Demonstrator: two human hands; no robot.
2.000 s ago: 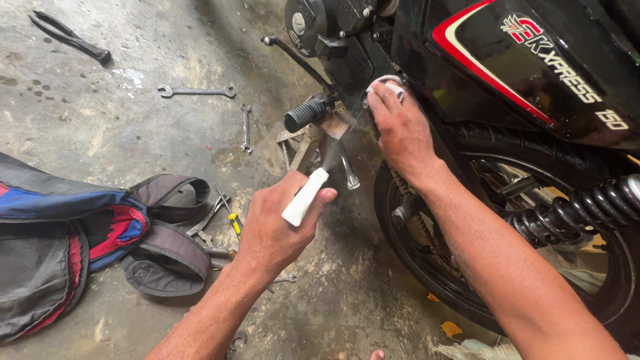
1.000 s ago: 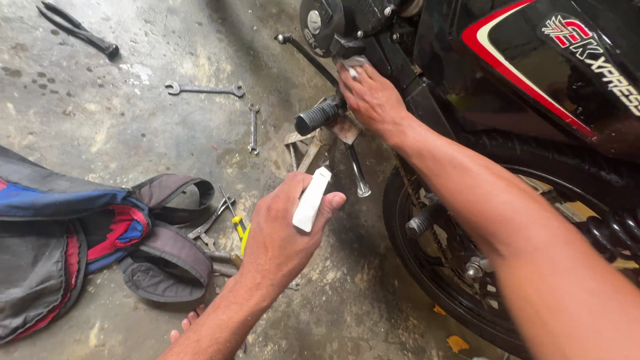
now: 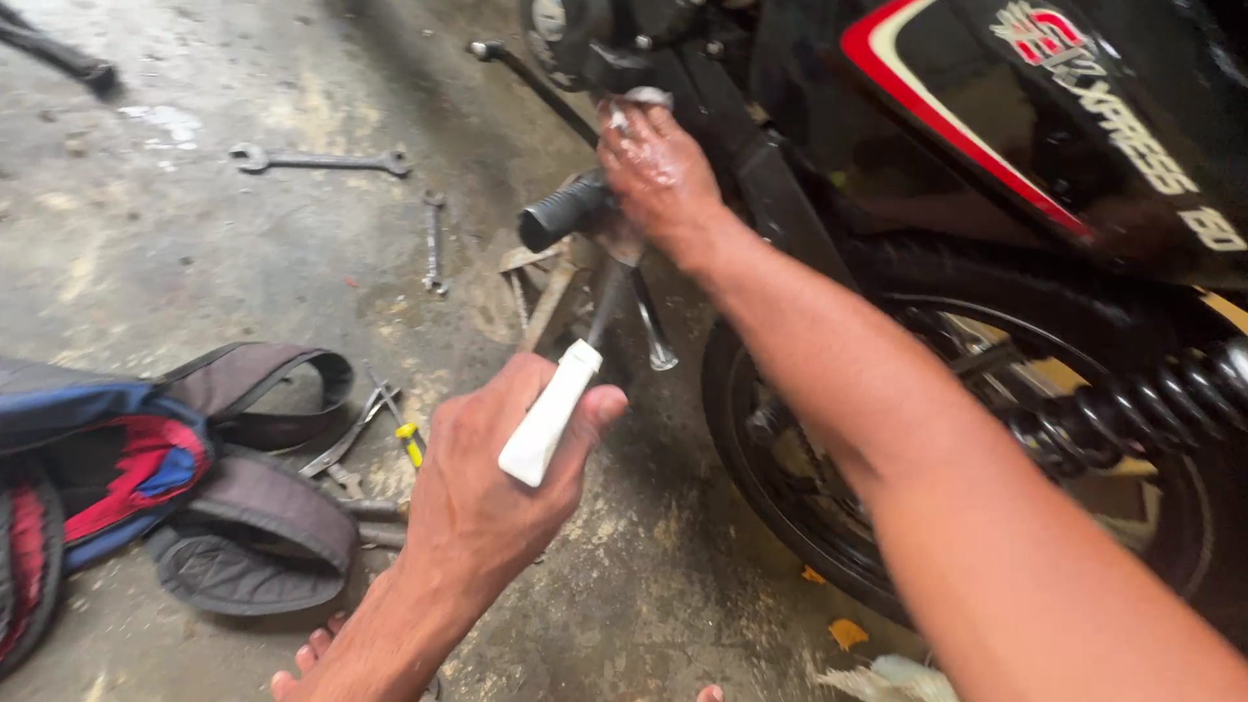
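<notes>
My left hand (image 3: 507, 439) grips a white spray nozzle (image 3: 554, 414); the container below is hidden by the hand, and a faint spray seems to leave it toward the motorcycle. My right hand (image 3: 663, 175), wet and shiny, presses a whitish cloth (image 3: 648, 97) against the lower engine area of a black motorcycle (image 3: 799, 195). Just below that hand a rubber footpeg (image 3: 570, 208) sticks out to the left. A metal stand or lever end (image 3: 660, 346) points down from beneath it.
Two open-end wrenches (image 3: 322, 161) (image 3: 434, 244) lie on the concrete floor. A dark tool (image 3: 58, 54) is at the top left. Pliers (image 3: 351, 429) and a yellow-handled screwdriver (image 3: 409, 444) lie beside a backpack (image 3: 97, 458). The rear wheel (image 3: 780, 526) stands at the right.
Between the two earlier frames my right hand has moved up and left along the motorcycle, to the engine area above the footpeg. My left hand keeps its hold on the spray nozzle.
</notes>
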